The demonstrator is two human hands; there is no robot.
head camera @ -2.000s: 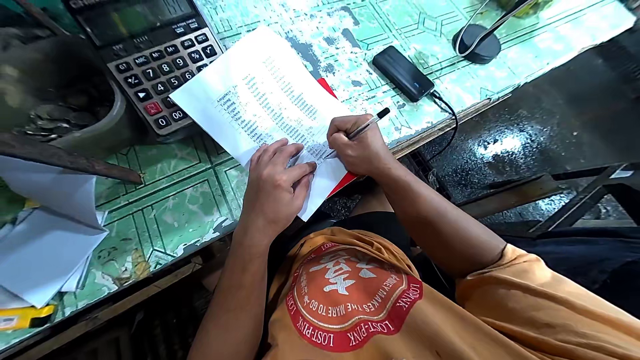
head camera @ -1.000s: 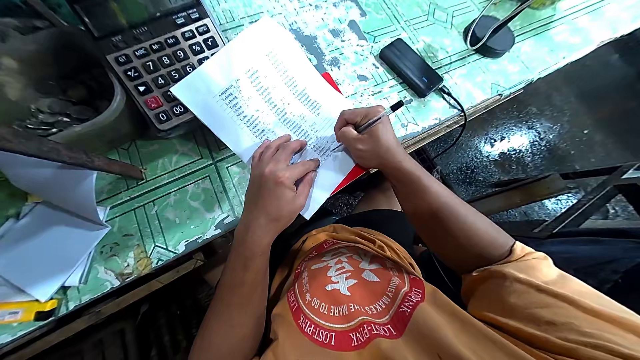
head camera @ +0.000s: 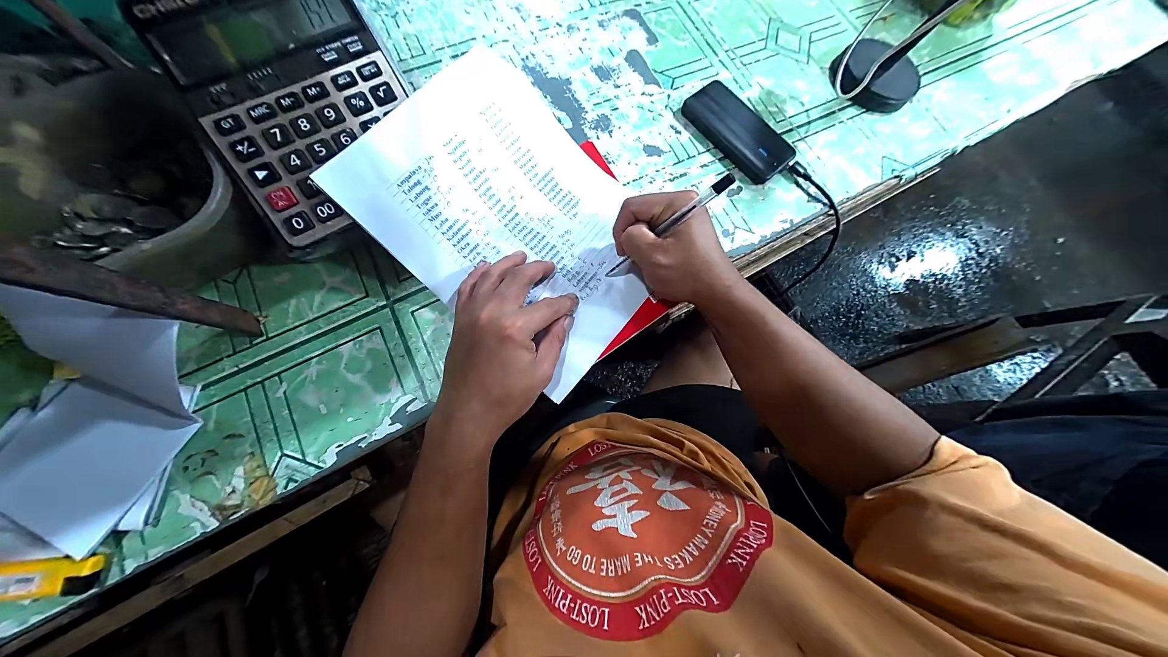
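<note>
A white sheet of paper (head camera: 438, 182) with columns of printed and handwritten text lies tilted on the green patterned table (head camera: 347, 365), over something flat and red (head camera: 636, 326). My left hand (head camera: 506, 338) rests on the sheet's lower left part, fingers spread, pressing it flat. In my right hand (head camera: 671, 246) is a ballpoint pen (head camera: 686, 212) with a black end; its tip meets the paper near the lower right lines of writing. A large desk calculator (head camera: 301, 137) stands just beyond the sheet's left edge, partly covered by the paper's corner.
A tub of coins (head camera: 196, 224) is at the left, with a rusty bar (head camera: 128, 290) across its front. Loose papers (head camera: 91, 456) and a yellow object (head camera: 55, 577) lie lower left. A black power bank (head camera: 737, 130) with a cable and a round black base (head camera: 876, 75) sit upper right.
The pen is tilted a little differently than two seconds ago, with its tip still at the lower right of the sheet. My left hand has stayed on the paper.
</note>
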